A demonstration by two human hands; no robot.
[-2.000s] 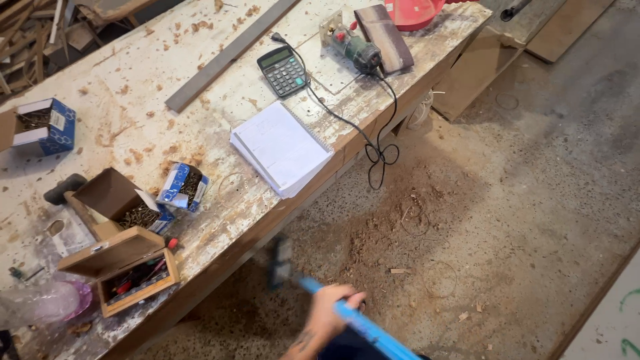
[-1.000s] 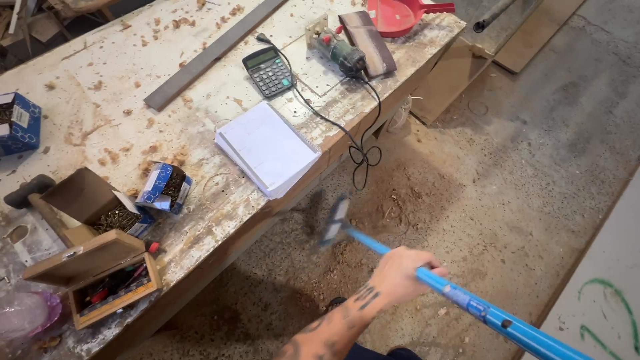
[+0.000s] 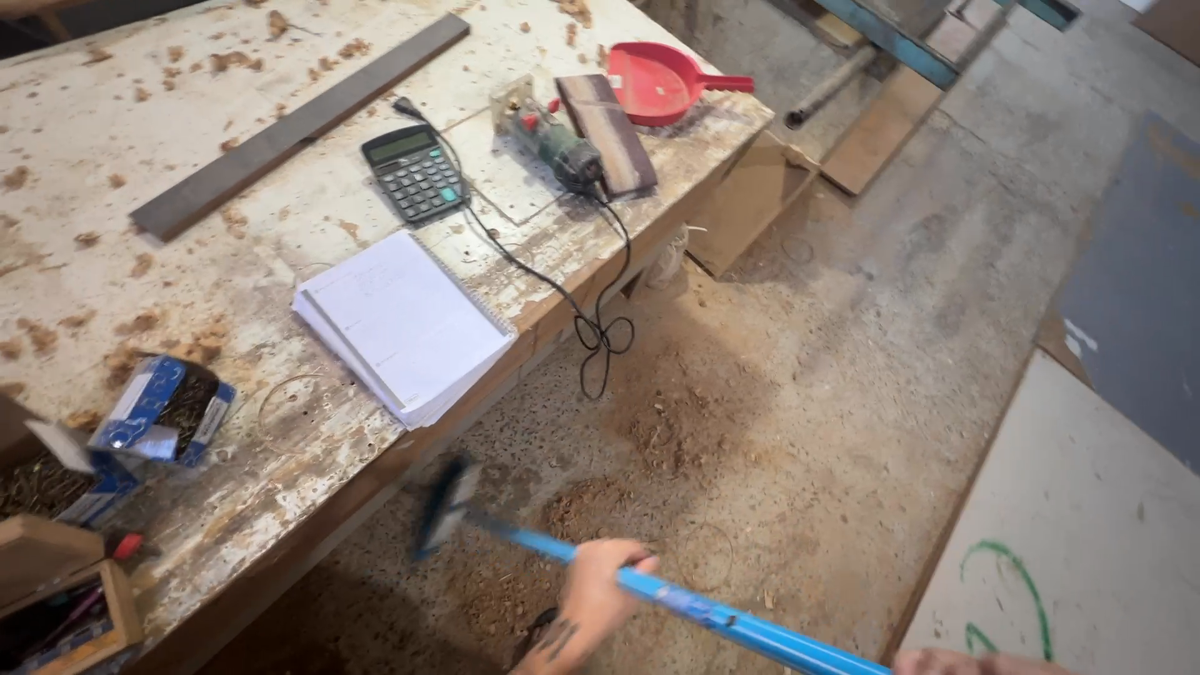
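Observation:
My left hand [image 3: 605, 586], its forearm marked with dark tattoos, is closed around the blue handle of a broom [image 3: 694, 605]. At the bottom edge my right hand [image 3: 966, 662], partly cut off by the frame, is at the upper end of the same handle. The blurred broom head [image 3: 445, 508] is on the concrete floor beside the workbench's front edge. Sawdust and wood shavings [image 3: 670, 431] lie in a heap right of the head, with more [image 3: 506, 591] just below the handle.
On the workbench [image 3: 253, 497] are a notebook [image 3: 408, 328], calculator [image 3: 414, 173], corded power tool [image 3: 553, 141], wood block [image 3: 609, 136], red dustpan [image 3: 652, 84], long flat bar [image 3: 300, 127] and screw boxes [image 3: 169, 412]. The tool's cord [image 3: 600, 328] hangs over the edge. Boards [image 3: 1078, 525] lie at right.
The broom head has moved from beside the heap under the cord to lower left, along the bench. My right hand has come into view at the handle's upper end.

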